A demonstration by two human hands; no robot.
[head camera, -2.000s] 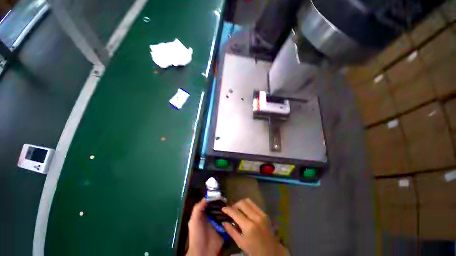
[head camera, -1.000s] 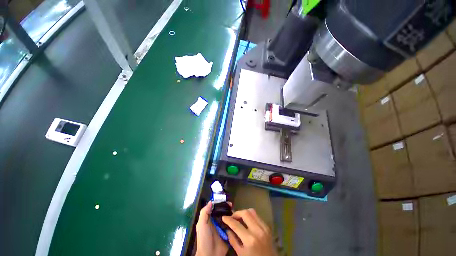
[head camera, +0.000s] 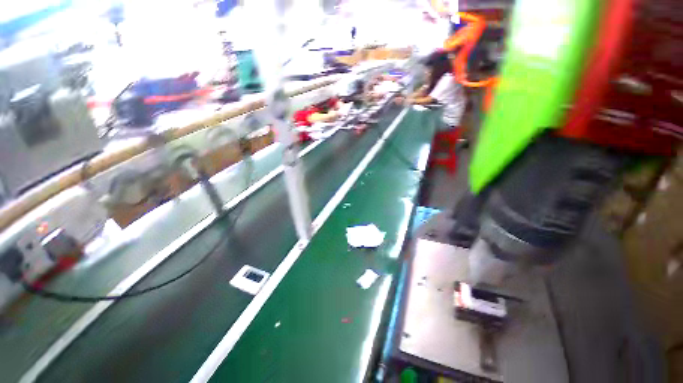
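Note:
Neither of my hands is in the picture. The welding fixture (head camera: 479,304) stands on the silver base plate (head camera: 434,329) at the lower right and holds a white part with a dark window. The grey horn (head camera: 490,265) points down just above it; blur hides whether they touch. A white front shell (head camera: 249,280) with a window lies on the dark part of the belt, left of the white rail. A green button (head camera: 408,375) shows at the bottom edge.
The green conveyor belt (head camera: 322,299) runs away ahead, with a white scrap pile (head camera: 365,236) and a small white square (head camera: 368,279) on it. A white post (head camera: 293,179) rises from the rail. A person (head camera: 449,97) is farther along. A black cable (head camera: 112,297) hangs left.
The view has tilted up and swung left, showing more of the line and the green and red press head. My hands and the dark and blue part have left the picture.

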